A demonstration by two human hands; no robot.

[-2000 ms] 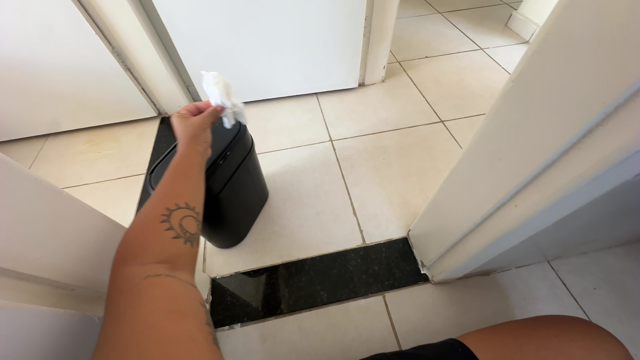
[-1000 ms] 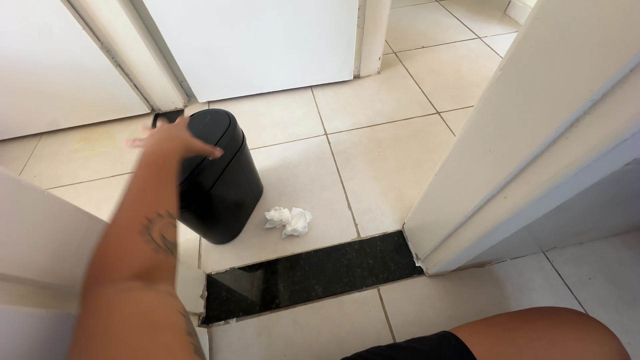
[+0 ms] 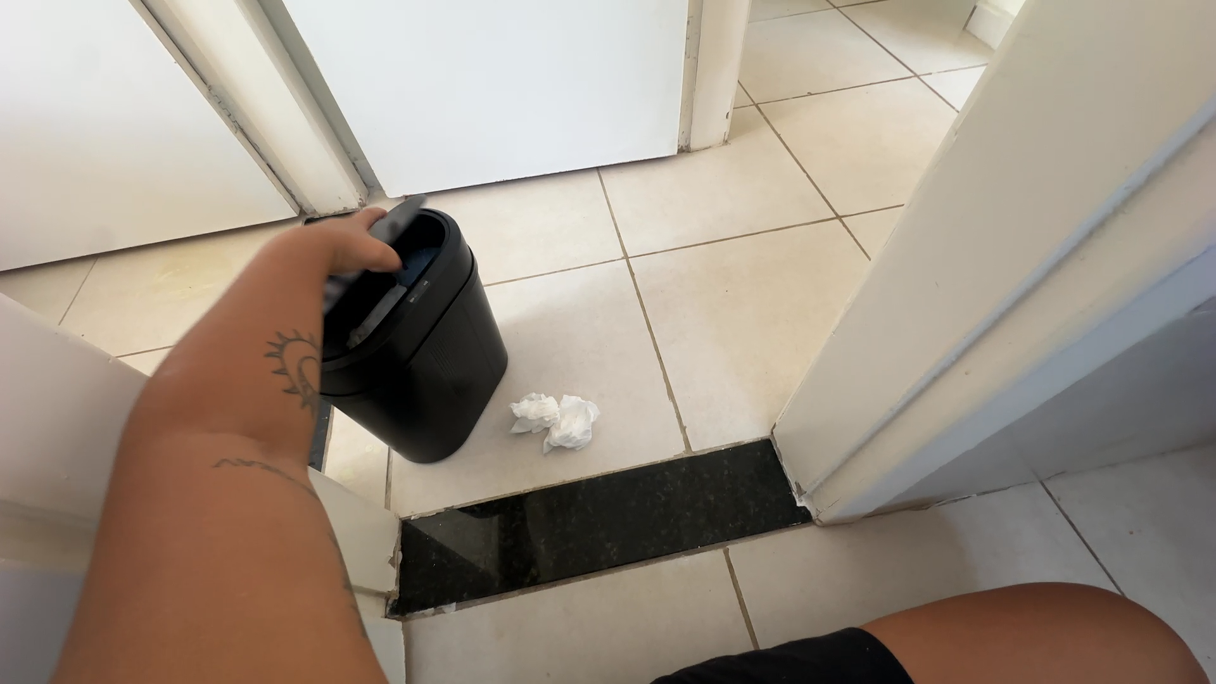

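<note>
My left hand [image 3: 356, 242] grips the dark lid [image 3: 399, 220] of a black plastic trash bin [image 3: 427, 370], with the thumb over the near side and the lid tilted up. Through the raised lid part of the inside shows, with something bluish in it. The bin stands upright on the tiled floor at centre left. Crumpled white tissue [image 3: 572, 423] lies on the tile just right of the bin's base, not touching it. My right hand is out of the frame.
A black stone threshold [image 3: 608, 522] crosses the doorway before me. A white door frame [image 3: 931, 285] rises at the right, and white doors [image 3: 503, 85] stand behind the bin. My bent leg [image 3: 1035, 632] is at the lower right.
Two seconds ago my left hand held white tissue above the bin; one second ago the tissue lay on the floor and the bin was closed. Now the lid is raised in my left hand.
</note>
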